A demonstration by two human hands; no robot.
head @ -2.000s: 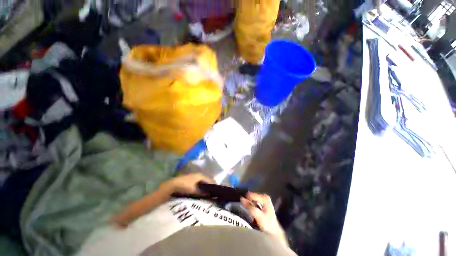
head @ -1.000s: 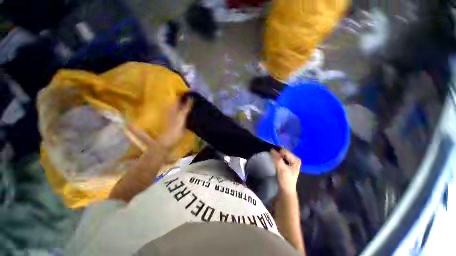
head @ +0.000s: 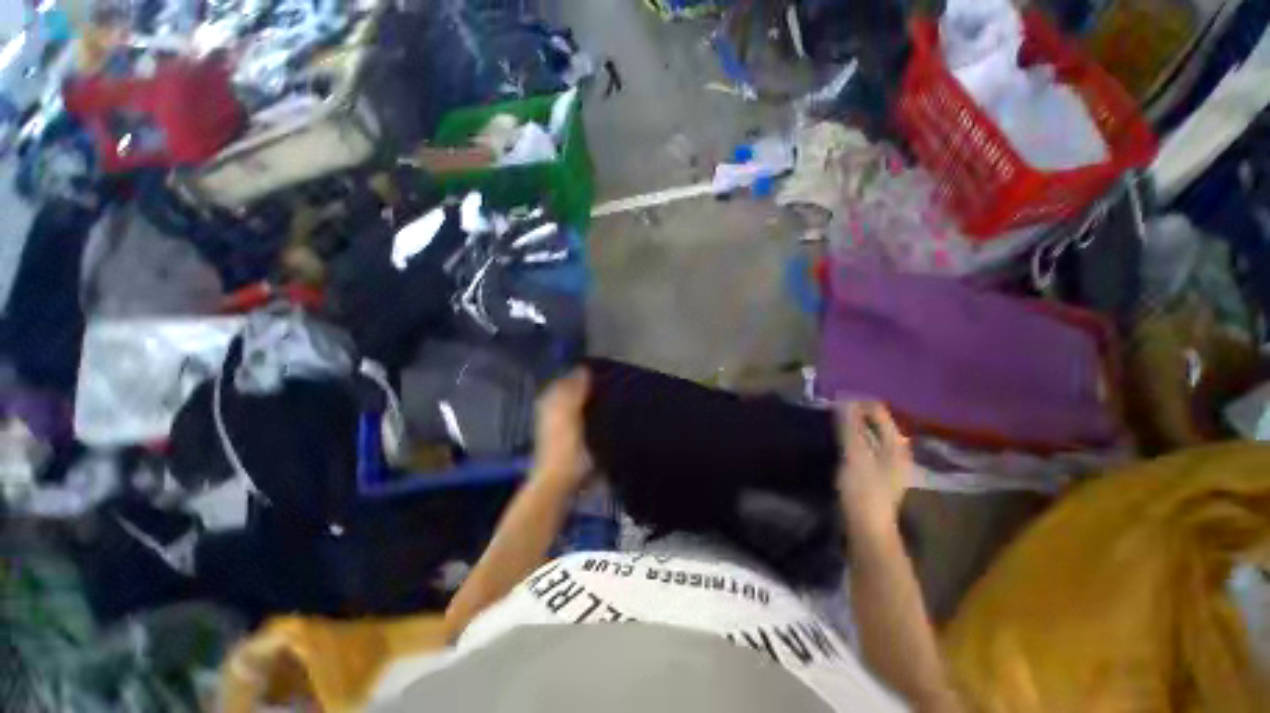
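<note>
A black fabric piece [head: 717, 446] is stretched between my two hands in front of my body, its lower part hanging down. My left hand [head: 561, 425] grips its left end. My right hand [head: 873, 460] grips its right end. Both hands are bare and somewhat blurred. The fingers behind the cloth are hidden.
Yellow sacks stand at lower right [head: 1128, 585] and lower left [head: 334, 655]. A red basket [head: 975, 153] with white cloth is upper right, purple cloth [head: 961, 355] below it. A green crate [head: 571, 174] and a blue-edged crate [head: 453, 478] are left. Grey floor [head: 669, 293] runs between.
The view has moved to another part of the floor; the blue bucket and white table are out of sight. The black piece is now level and spread wider between both hands.
</note>
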